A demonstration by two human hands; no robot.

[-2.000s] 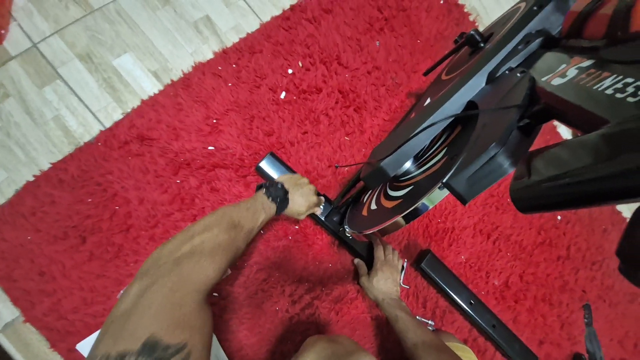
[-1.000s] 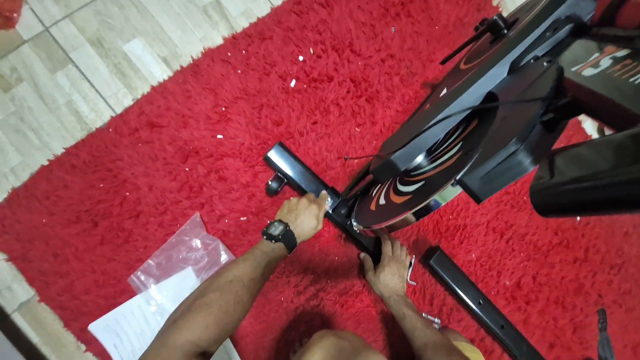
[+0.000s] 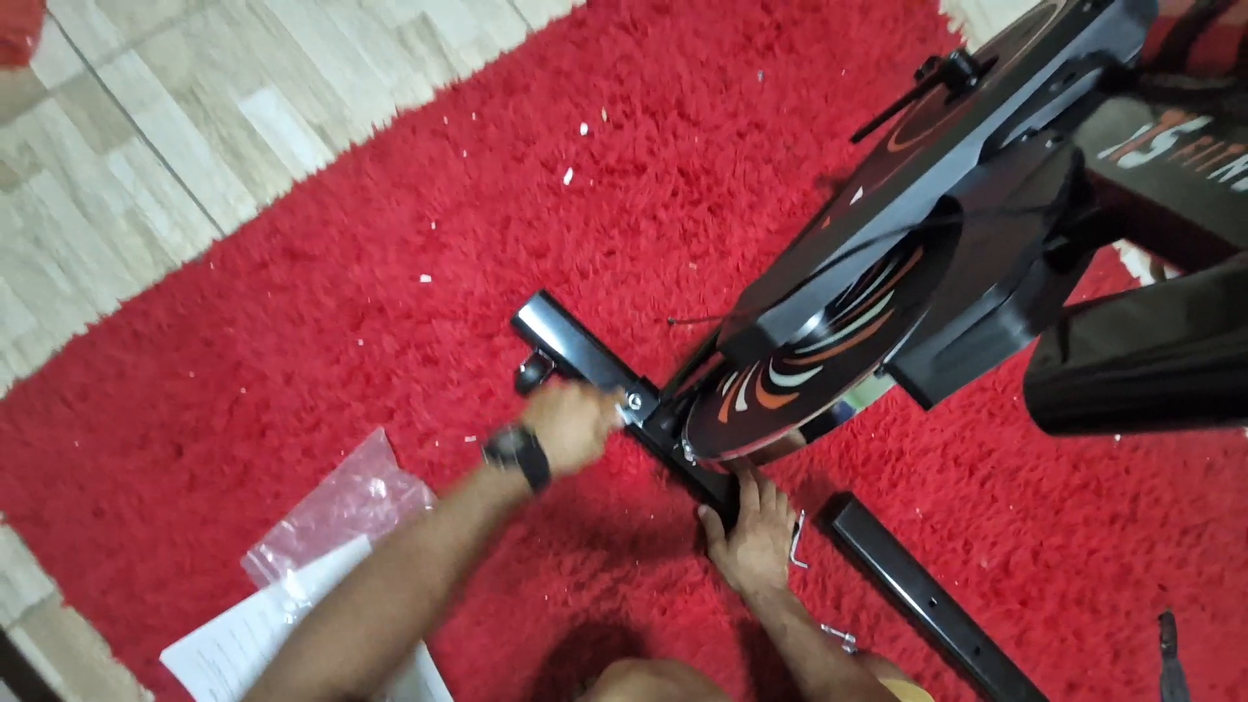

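Note:
My left hand (image 3: 570, 424), with a black watch on its wrist, is closed around a small silver metal tool (image 3: 623, 413), mostly hidden and blurred. The tool meets a bolt (image 3: 635, 401) on a black stabilizer bar (image 3: 580, 341) of an exercise bike. My right hand (image 3: 756, 536) grips the bar's lower end, thumb on the near side and fingers over it. The bar crosses the bike frame just beside the flywheel (image 3: 809, 380). A bent metal hex key (image 3: 798, 541) lies on the rug, right against my right hand.
A second black bar (image 3: 926, 595) lies to the right on the red shaggy rug (image 3: 468, 283). Metal fasteners (image 3: 838, 639) lie near my right forearm. A clear plastic bag (image 3: 341, 507) and printed paper (image 3: 229, 624) are at the lower left. The bike's black body (image 3: 985, 312) fills the upper right.
My left hand has shifted down and left from the bar, uncovering the bolt and a small black wheel-like part under the bar. My right hand has stayed at the bar's end.

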